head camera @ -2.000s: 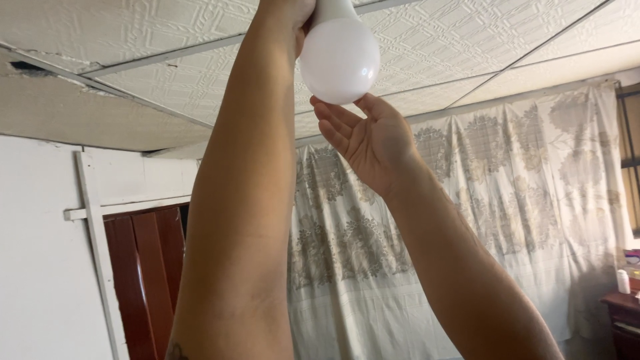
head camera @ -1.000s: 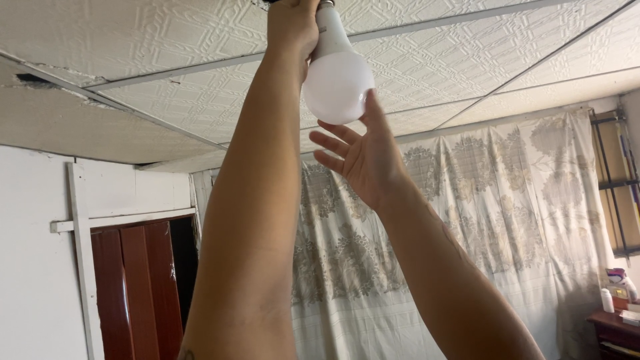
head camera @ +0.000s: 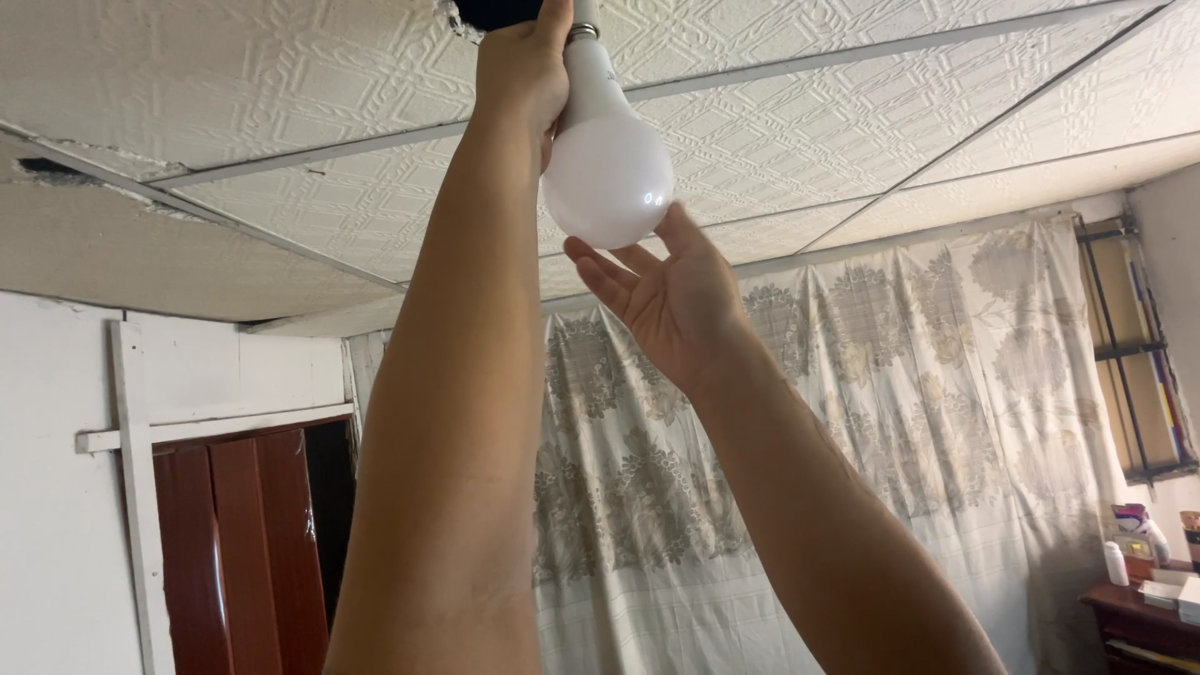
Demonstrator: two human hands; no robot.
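Note:
A large white light bulb (head camera: 609,178) hangs with its globe down at top centre; its metal screw base shows below a pale lamp socket (head camera: 586,11), which the top edge cuts off. My left hand (head camera: 527,80) is raised against the left side of the socket and bulb neck, gripping the socket; its far fingers are partly hidden behind the neck. Under the globe, my right hand (head camera: 670,300) is palm up with fingers spread. Its thumb tip is at the globe's lower right, and whether the fingertips touch the globe is hard to tell.
Textured ceiling panels (head camera: 750,141) have a dark hole (head camera: 497,11) beside my left hand. A patterned curtain (head camera: 872,375) hangs behind my right arm. A reddish-brown door (head camera: 239,544) stands at left; a dark wooden cabinet (head camera: 1125,609) holding bottles and papers is at lower right.
The bulb's neck and metal base have come into view as the camera view shifted. My right hand's fingers have shifted slightly about the globe; my left hand stays beside the socket.

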